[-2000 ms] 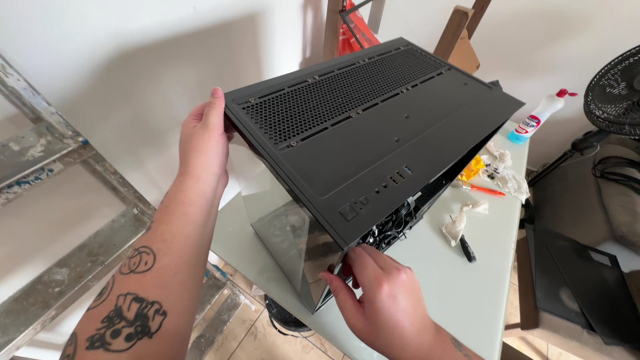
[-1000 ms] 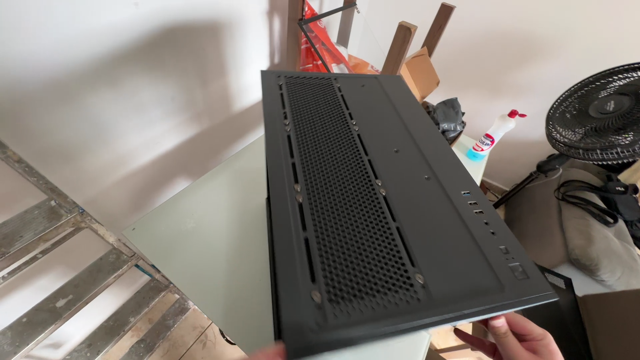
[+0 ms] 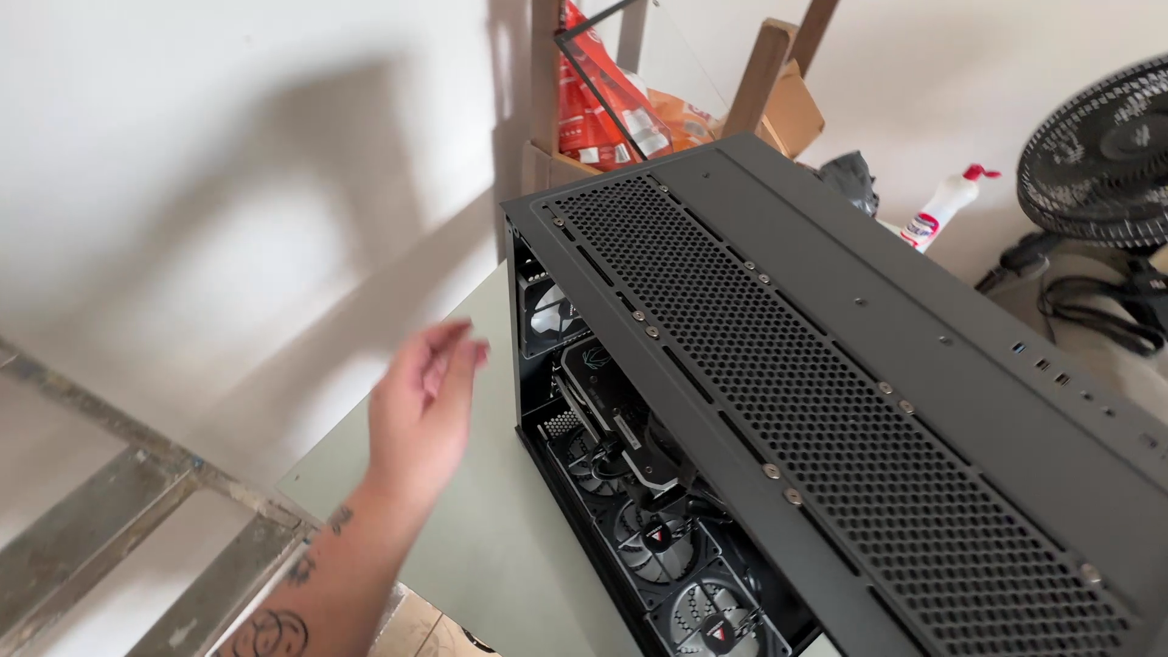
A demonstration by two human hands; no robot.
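Note:
A black computer case [image 3: 821,274] with a perforated top panel stands on a pale green tabletop [image 3: 474,538]. Its near left side is uncovered, showing a graphics card [image 3: 611,401], a rear fan [image 3: 550,315] and several lower case fans [image 3: 655,538]. My left hand [image 3: 424,406] is in the air left of the case, not touching it; its fingers are bent, with the thumb near the fingertips, and nothing shows between them. USB ports [image 3: 1042,364] sit along the right of the top panel. My right hand is out of view.
A metal ladder [image 3: 119,511] leans at the lower left. Behind the case are wooden posts [image 3: 762,78], red bags [image 3: 607,109] and a cardboard box [image 3: 792,114]. A bottle with a red cap [image 3: 944,205] stands behind it. A black fan [image 3: 1109,151] and coiled cable are at the right.
The case has turned, and its side with the fans inside now faces me. My left hand has come off the case, where it was two seconds ago. My right hand has left the view.

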